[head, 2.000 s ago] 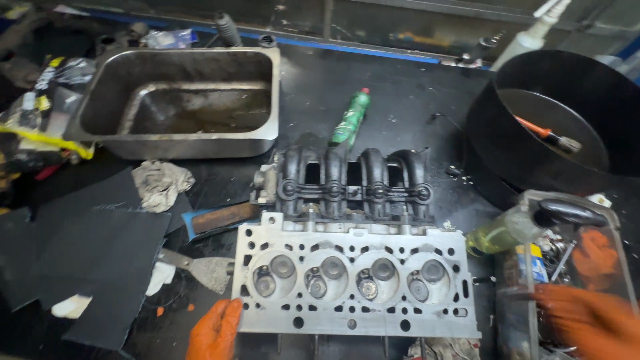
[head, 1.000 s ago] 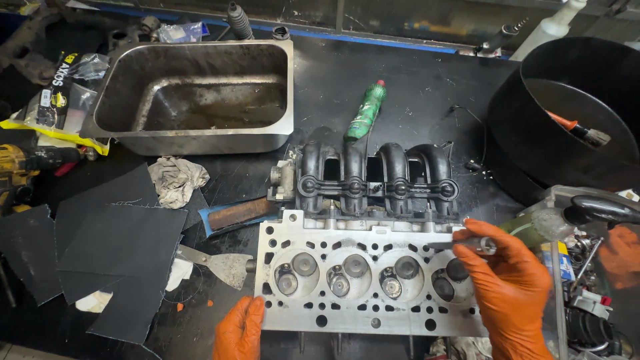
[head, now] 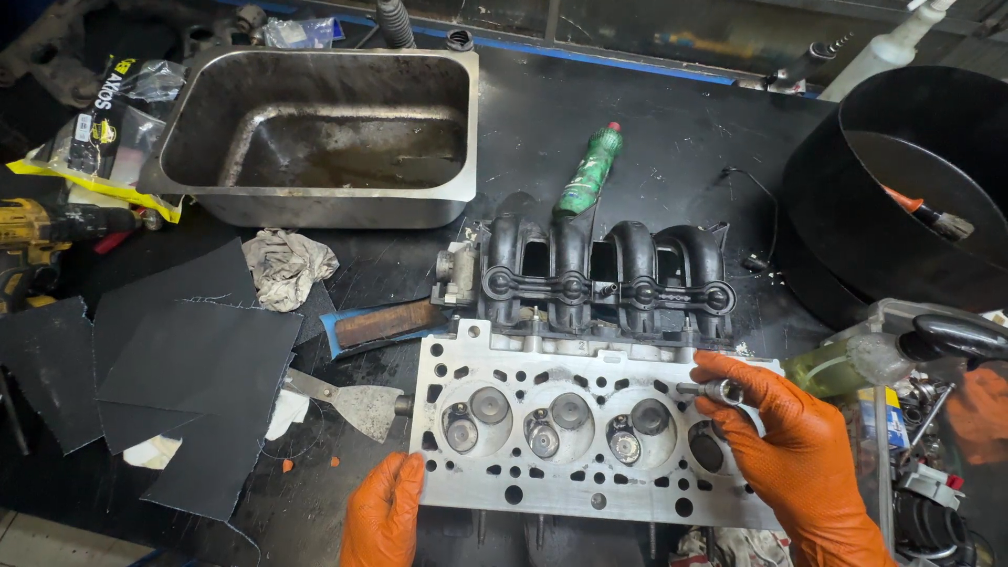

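An aluminium cylinder head (head: 563,472) lies with its combustion chambers and valves facing up, the black intake manifold (head: 606,295) along its far side. In an orange glove, my left hand (head: 383,508) rests against the head's near left corner, thumb at its edge. My right hand (head: 776,445), gloved too, pinches a small metal tool, seemingly a socket piece (head: 723,391), over the right-hand chamber and partly hides that chamber. A scraper (head: 362,405) lies by the head's left end. Beyond the manifold lies a green bottle (head: 587,173).
At the back left stands a steel basin (head: 331,201) with dark liquid. Abrasive sheets (head: 197,386), a crumpled rag (head: 287,268) and a wrapped wooden block (head: 390,323) lie left. On the right are a black round pan (head: 827,205) holding a brush, a spray bottle (head: 850,364) and a parts bin (head: 882,472).
My right hand has come from the parts bin to above the right part of the cylinder head, where it now holds the metal tool. My left hand stays at the near left corner.
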